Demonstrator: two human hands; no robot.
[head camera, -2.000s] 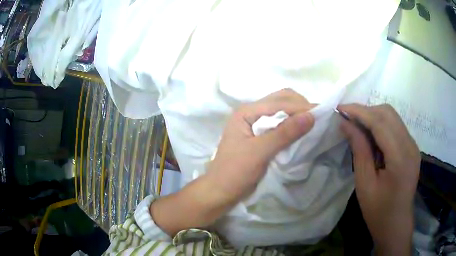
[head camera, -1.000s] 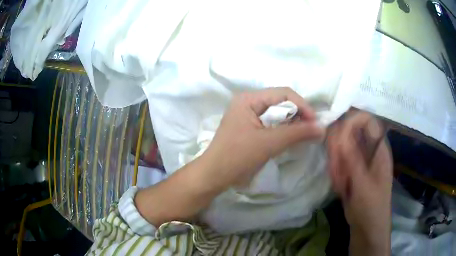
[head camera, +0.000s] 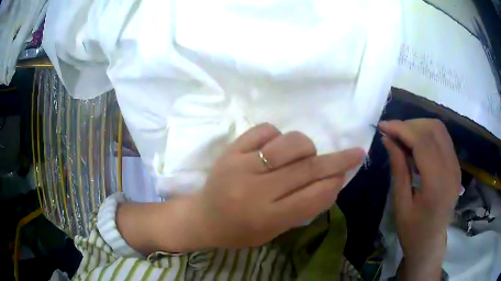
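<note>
A large white garment piece (head camera: 263, 66) fills the centre, partly overexposed, and hangs over the table's front edge towards the lap. My left hand (head camera: 274, 181) lies over its lower part, back of the hand up, with a ring and the fingers pointing right to the cloth's edge. Its thumb is hidden, and it holds the cloth there. A frayed edge with loose threads (head camera: 367, 159) shows by the fingertips. My right hand (head camera: 420, 170) is just right of this edge, thumb and forefinger pinched on a thin dark pointed tool (head camera: 377, 129), mostly hidden in the hand.
A white table surface with printed scale marks (head camera: 434, 68) is at the upper right. A yellow-framed rack under clear plastic (head camera: 68, 153) stands at the left. Other white cloth (head camera: 16, 38) hangs at the upper left. Pale cloth (head camera: 475, 247) lies at the lower right.
My left hand has turned from pinching bunched cloth to lying over it, fingers extended. The cloth is spread flatter, its frayed edge exposed. My right hand has come off the cloth edge to the right.
</note>
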